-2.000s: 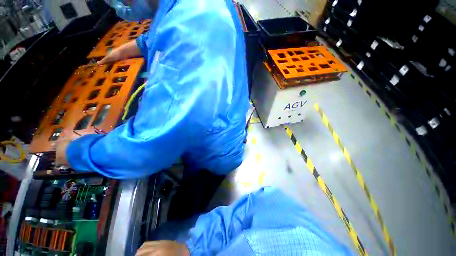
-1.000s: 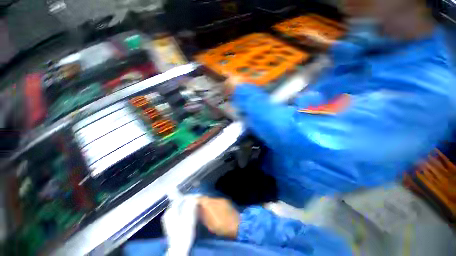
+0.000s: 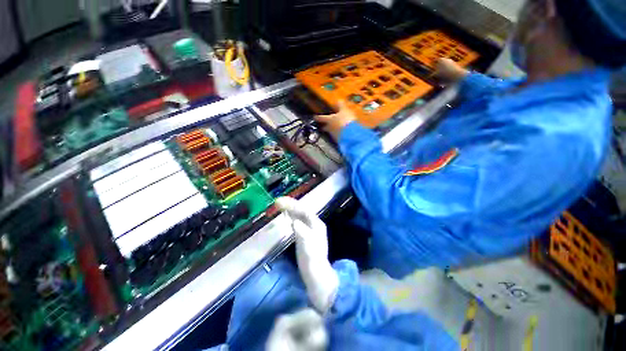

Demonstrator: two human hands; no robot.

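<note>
A large green circuit board (image 3: 255, 195) lies in its carrier on the silver-railed line before me. It bears long white blocks (image 3: 147, 199), three orange-copper coils (image 3: 211, 163) and a row of black round cans (image 3: 185, 236). My right hand (image 3: 309, 250), in a white glove, is raised at the near rail, its fingertips over the board's near edge. Whether it holds anything thin cannot be told. A blurred white shape at the bottom edge looks like my gloved left hand (image 3: 298, 334); its fingers cannot be made out.
A person in blue at the right has both bare hands at orange cover plates (image 3: 371, 86) on the line. Another board (image 3: 51, 274) lies at the left. Behind the line are parts trays and a white tool cup (image 3: 230, 72). An AGV (image 3: 511, 288) carries orange plates at lower right.
My view has swung left from the floor and neighbour onto the boards. My right hand, bare at first, then with white cloth at it, now wears a white glove and has risen to the rail.
</note>
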